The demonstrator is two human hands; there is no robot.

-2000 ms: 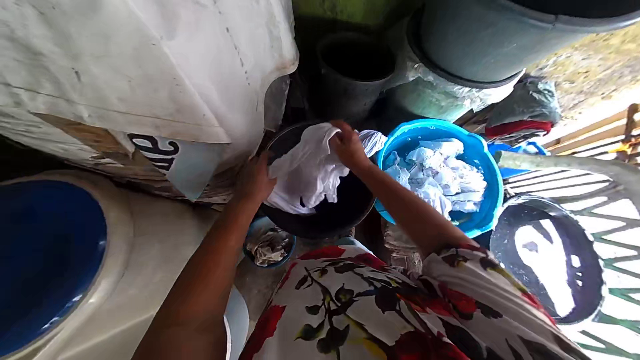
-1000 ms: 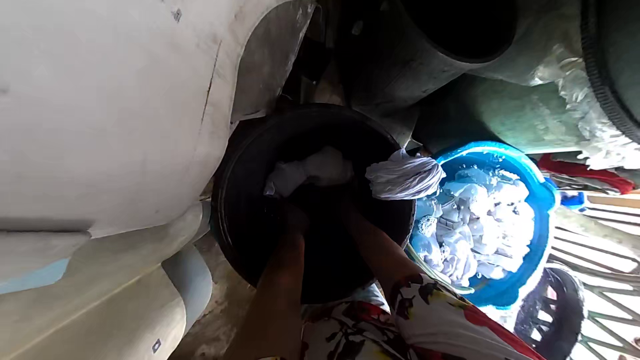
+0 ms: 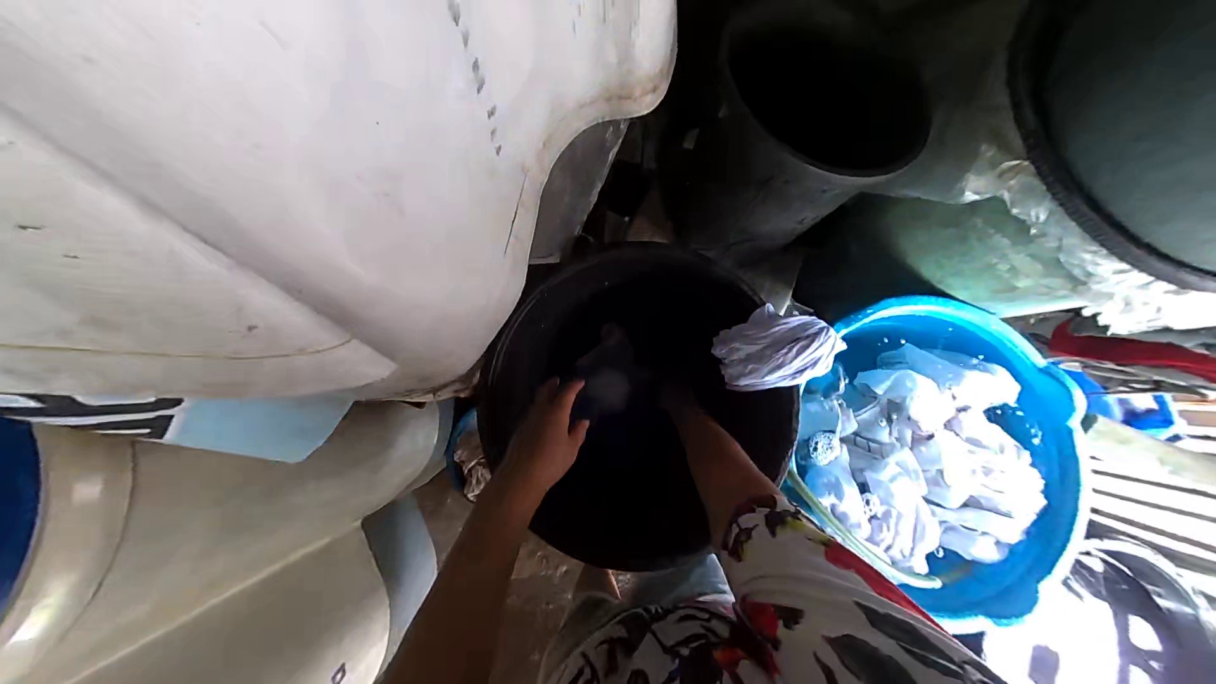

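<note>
My left hand [image 3: 551, 432] is over the left inner side of a large black tub [image 3: 655, 560], fingers apart and holding nothing. My right forearm reaches down into the same tub; the right hand [image 3: 676, 394] is lost in its dark interior, so its grip is hidden. Between the hands a pale cloth [image 3: 608, 385] shows dimly, low in the tub. A twisted white striped cloth [image 3: 777, 348] hangs over the tub's right rim. Touching or close to that rim is a bright blue basin [image 3: 1059, 532] with white clothes [image 3: 936, 446] soaking in sudsy water.
A large whitish sheet-like cover [image 3: 380, 190] fills the upper left, with a beige plastic container [image 3: 237, 503] below it. Dark buckets [image 3: 826, 142] stand behind the tub. A small blue container [image 3: 461, 456] holding cloth is left of the tub. A hose [image 3: 855, 541] crosses the basin's near side.
Two seconds ago both hands held a white cloth up over the tub; it has since gone down inside. My left hand now shows with nothing in it. The view has moved closer to the tub.
</note>
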